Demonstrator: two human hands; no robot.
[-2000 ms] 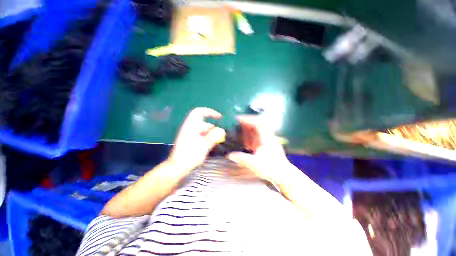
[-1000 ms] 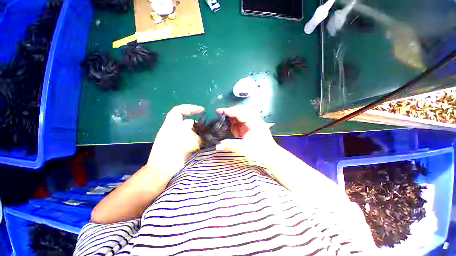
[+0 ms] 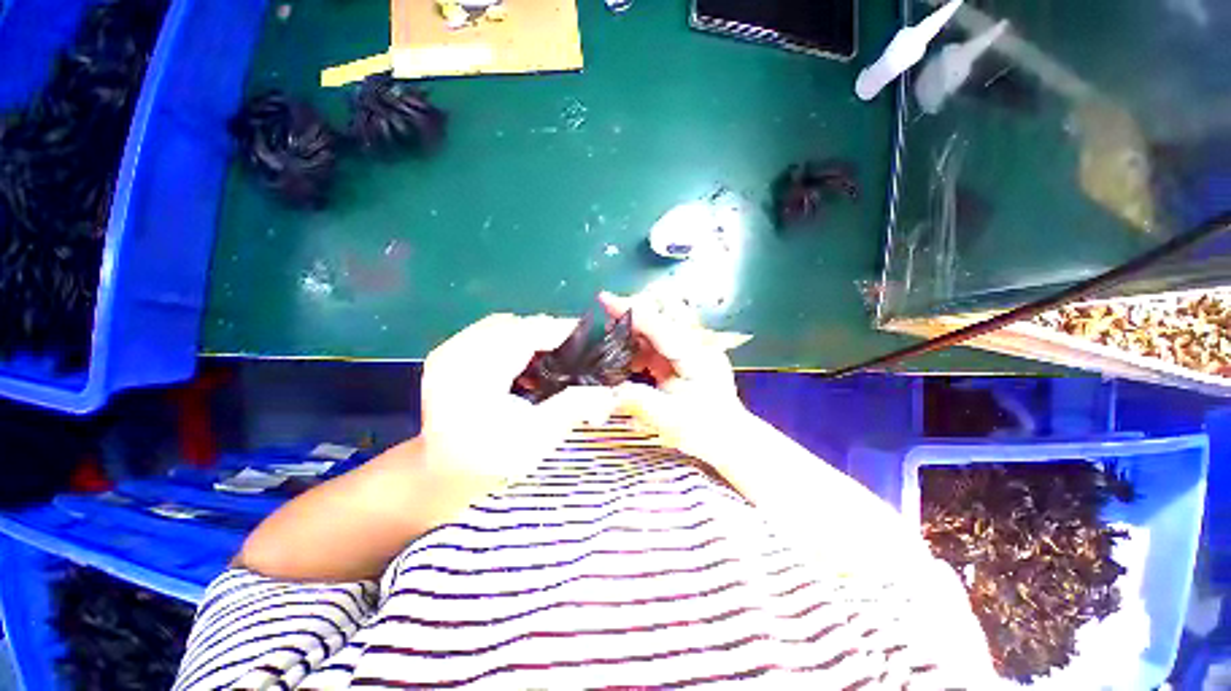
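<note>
A dark, spiky rosette is held between both hands above the near table edge. My left hand is curled around its left side. My right hand holds its right side, with thumb and fingers close to the dark petals. The undersides of the fingers and the rosette's core are hidden. A white glue bottle stands on the green table just beyond my right hand. A small dark clump lies to its right. Two dark rosettes sit at the table's left, one beside the other.
Blue crate with dark clusters at left; light-blue crate with brown-black pieces at lower right. Cardboard square, phone and slim nozzle bottle at the far side. Tilted clear panel and a tray of golden-brown bits at right.
My left hand has closed in around the rosette, its fingers now against it. The rosette has turned so its points stand more upright. The view has shifted slightly and is sharper than at first.
</note>
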